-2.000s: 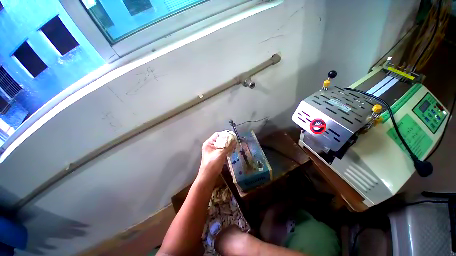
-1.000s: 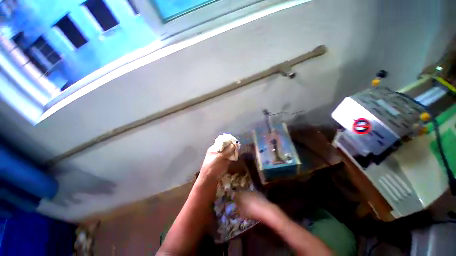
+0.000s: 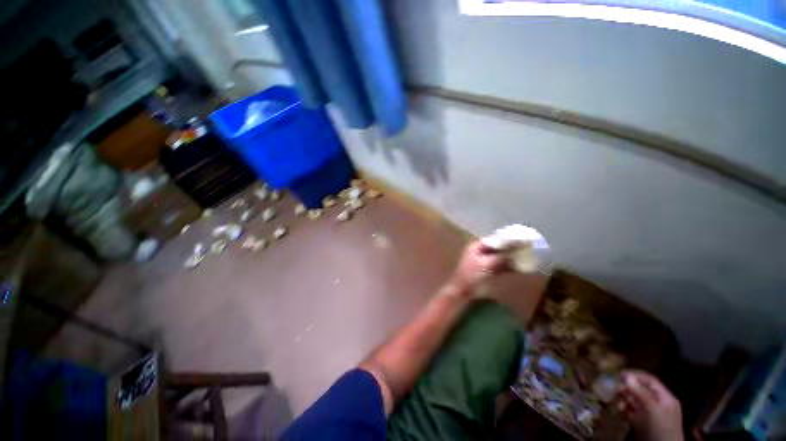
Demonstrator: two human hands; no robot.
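My left hand (image 3: 479, 265) is raised above the floor beside the box and is closed around a white-cream bundle (image 3: 519, 246). A brown box (image 3: 642, 319) holds loose pale cut pieces (image 3: 552, 362), with a few bluish-white bits among them. My right hand (image 3: 648, 403) is over the box's right side, blurred, with its fingers bent. A pale bit shows near its fingertips, but I cannot tell if the hand holds it.
A blue crate (image 3: 289, 142) stands by a blue curtain (image 3: 362, 65). Many cream clumps (image 3: 254, 244) lie on the reddish floor (image 3: 284, 319). A bulging sack (image 3: 86, 202) is at the far left, a wooden stool (image 3: 215, 379) at lower left. A blue-sided fixture (image 3: 758, 396) is at the right edge.
The view has swung left, bringing in the crate, floor clumps and sack; the large machine is out of view. My left hand still holds the bundle. My right hand has moved to the box's right side.
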